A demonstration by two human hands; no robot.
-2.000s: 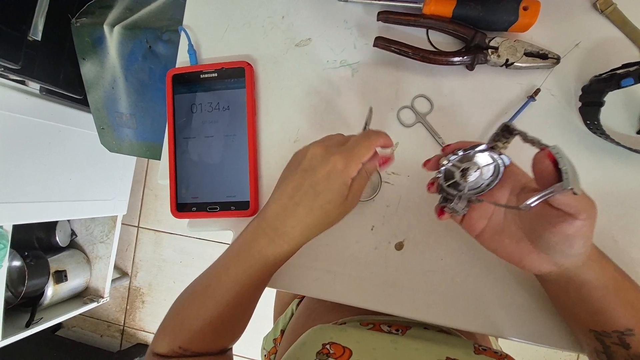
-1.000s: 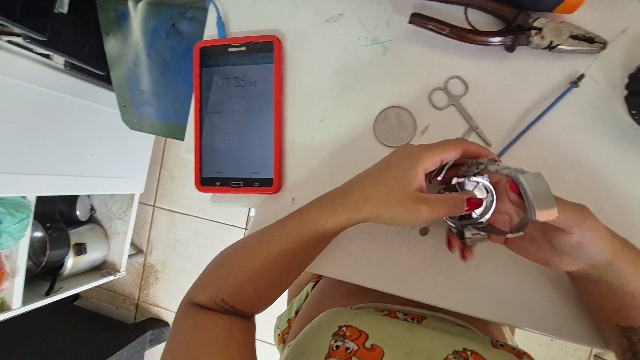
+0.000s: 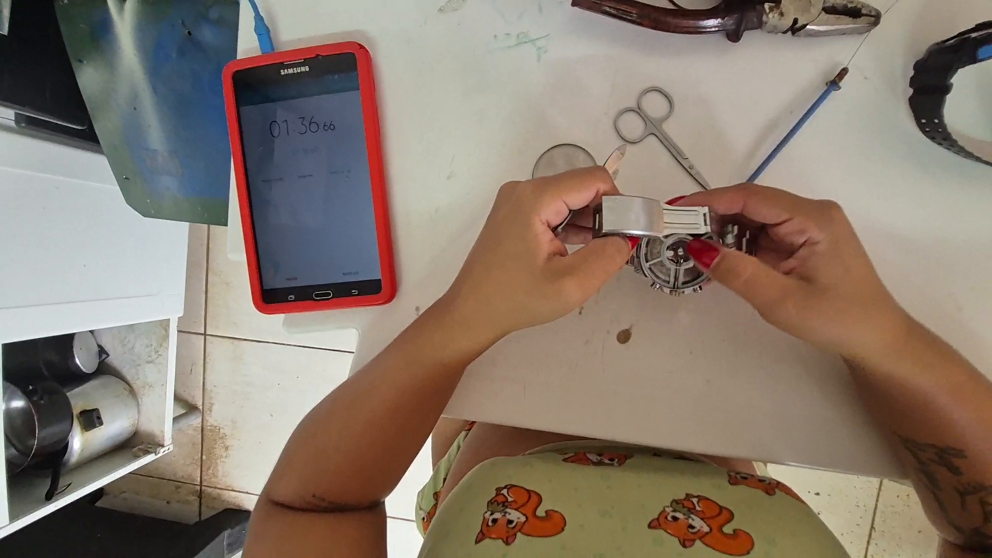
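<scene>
Both hands hold a wristwatch with a metal bracelet (image 3: 673,263) above the white table. My left hand (image 3: 542,252) pinches the bracelet's clasp between thumb and fingers. On the other side my right hand (image 3: 783,263) grips the bracelet, its thumb at the round watch case. A slim metal tool (image 3: 615,158) with a pointed tip pokes out above my left hand; whether the hand holds it is hidden. Behind that hand lies a round metal disc (image 3: 564,160), partly covered. Small metal scissors (image 3: 659,132) lie on the table just beyond the watch.
A tablet in a red case (image 3: 310,178) lies at left, plugged into a blue cable (image 3: 262,31). Pliers (image 3: 721,17), a thin blue tool (image 3: 798,128) and a black watch strap (image 3: 942,101) are at the back right. An open drawer (image 3: 167,387) with pots stands lower left.
Two seconds ago my left hand was apart from the watch; now it holds the clasp. Since one second ago the bracelet has been turned, and my right thumb has come onto the case.
</scene>
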